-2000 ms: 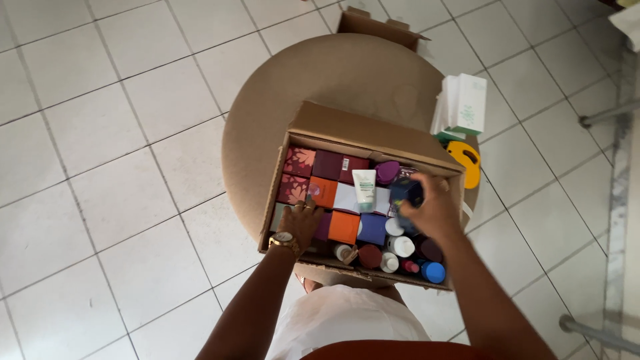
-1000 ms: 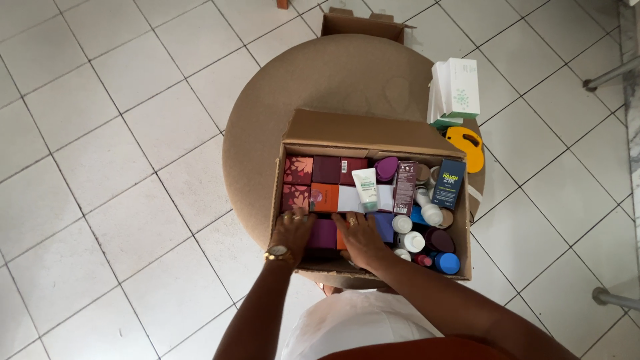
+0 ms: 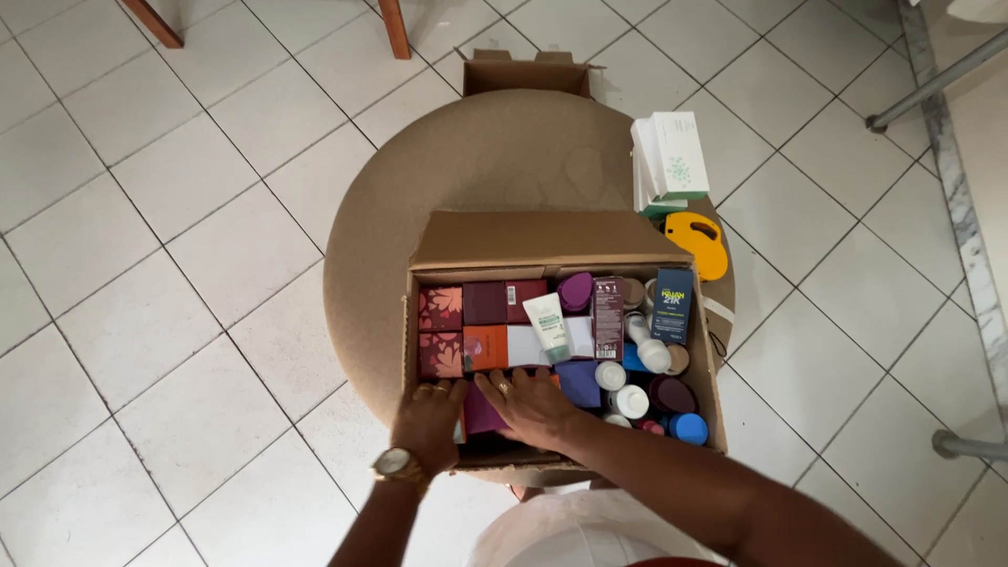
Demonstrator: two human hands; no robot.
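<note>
An open cardboard box [image 3: 551,240] holds small cartons and bottles in rows. My left hand [image 3: 429,417], with a watch at the wrist, rests on the cartons at the box's near left corner. Just right of it my right hand [image 3: 531,405] lies over a purple carton [image 3: 482,408] and an orange one; its fingertips are on them. Whether either hand grips a carton is hidden. A white tube with a green cap [image 3: 547,327] lies across the middle. To its right are a maroon carton [image 3: 608,319], a dark blue carton [image 3: 672,307], white-capped bottles [image 3: 631,402] and a blue cap [image 3: 688,428].
The box stands on a round brown padded stool [image 3: 472,157]. White cartons [image 3: 679,153] and a yellow tape dispenser [image 3: 699,246] lie at its right edge. Another cardboard box [image 3: 526,79] is beyond it. Wooden legs [image 3: 394,27] and metal legs [image 3: 937,79] stand on the tiled floor.
My right hand has moved left from the box's right side to the cartons near my left hand. The maroon and dark blue cartons now lie on top at the right. The view has shifted.
</note>
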